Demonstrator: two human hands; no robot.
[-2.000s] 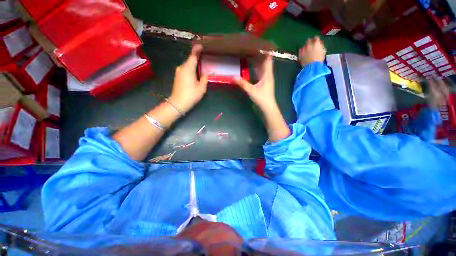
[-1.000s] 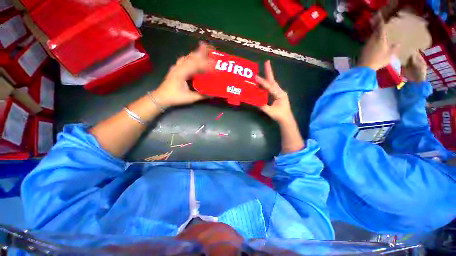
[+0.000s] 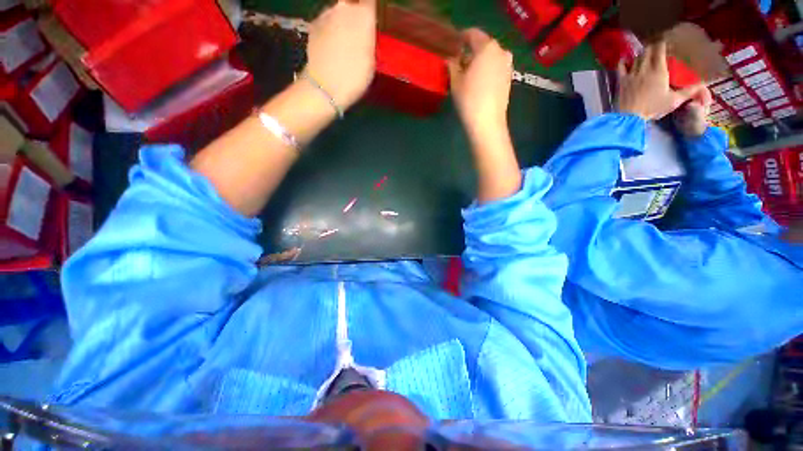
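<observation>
A red box (image 3: pixel 409 77) is held between my two hands near the far edge of the dark worktop. Its red side faces me, and a plain brown lid (image 3: pixel 421 28) stands up behind it. My left hand (image 3: pixel 343 55) grips the box's left end, with the fingertips cut off by the top edge of the picture. My right hand (image 3: pixel 482 75) grips its right end. The inside of the box is hidden from view.
Red boxes (image 3: pixel 145 55) are stacked at the left. Thin slivers (image 3: pixel 350 204) lie on the worktop (image 3: pixel 396 167). Red boxes (image 3: pixel 568 33) lie on the green surface beyond. At right, a neighbour's hands (image 3: pixel 650 84) hold a red and brown box above a grey-white scale (image 3: pixel 647 195).
The closed lettered box seen a second ago is gone from my hands; they now hold a box with its brown lid raised, farther forward. The neighbour's hands have moved closer together.
</observation>
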